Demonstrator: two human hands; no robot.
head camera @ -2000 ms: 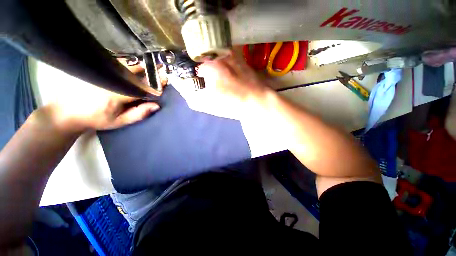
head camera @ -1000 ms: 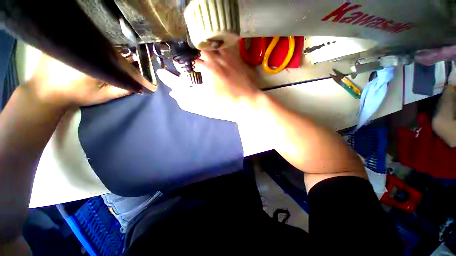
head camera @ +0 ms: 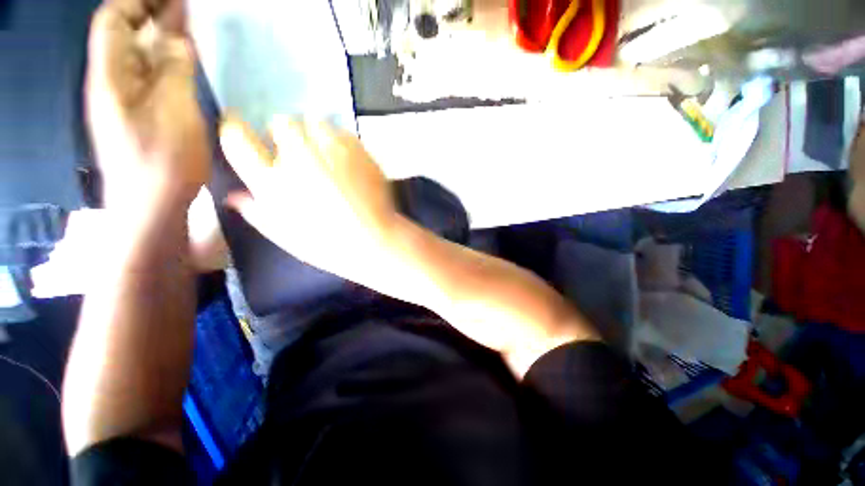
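A cloth panel lies in front of me. Its upper part is a pale, glare-whitened piece (head camera: 275, 62), and dark cloth (head camera: 280, 271) hangs below it over the table's front edge towards my lap. My left hand (head camera: 147, 104) is at the pale piece's left edge, fingers curled and blurred; whether it grips the cloth is unclear. My right hand (head camera: 318, 185) lies across the cloth, fingers apart, fingertips on the pale piece's lower part. The needle area and machine head lettering are not visible.
Red and yellow scissor handles (head camera: 577, 33) lie at the back. Green-yellow snips (head camera: 697, 116) and a pale cloth scrap (head camera: 745, 133) are at the table's right. Blue crates (head camera: 223, 365) stand below. A person in red (head camera: 823, 271) is at right.
Both hands have left the needle area. My left hand has moved up, and my right hand left and onto the cloth. The cloth has shifted left, showing a pale face. The machine head has left view.
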